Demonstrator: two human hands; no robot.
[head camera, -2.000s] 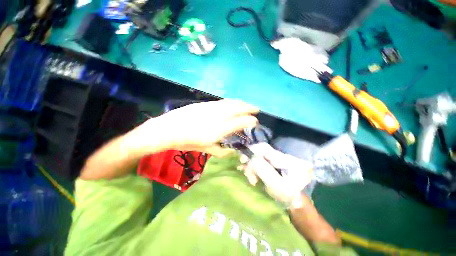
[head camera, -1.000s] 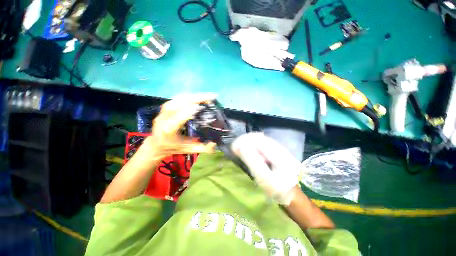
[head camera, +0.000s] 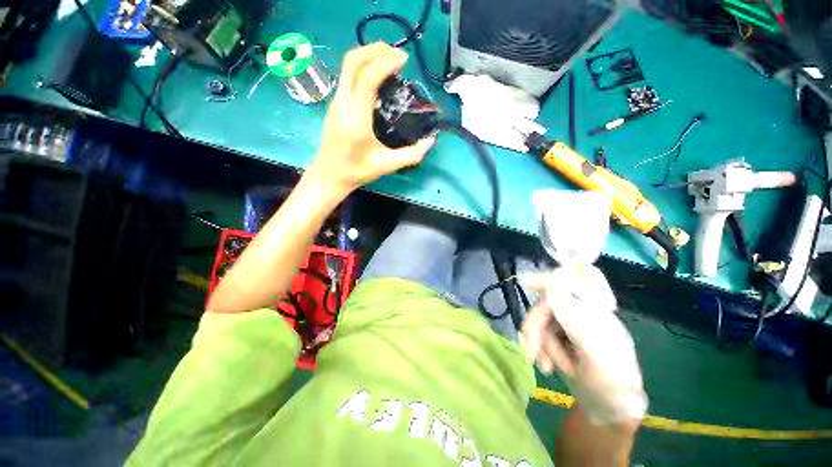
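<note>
My bare left hand (head camera: 351, 137) grips the black device unit (head camera: 401, 111) over the bench, with its open side up and small red wires showing. A black cable (head camera: 485, 164) runs from the unit over the bench edge towards my lap. My gloved right hand (head camera: 588, 337) is lower right, slightly blurred, beside the cable. A crinkled whitish clear bag (head camera: 573, 223) stands up from its fingers and seems held there. The exact grip is hidden.
On the green bench (head camera: 265, 132) are a solder spool (head camera: 299, 66), fume extractor (head camera: 529, 41), white cloth (head camera: 493, 109), orange electric screwdriver (head camera: 602, 185), white-grey glue gun (head camera: 721, 210) and small board (head camera: 642, 98). A red parts tray (head camera: 319, 292) is beside my lap.
My left hand has moved up and forward over the bench with the unit. My right hand has left the unit and moved right. The bag is off its former place, now at my right fingers.
</note>
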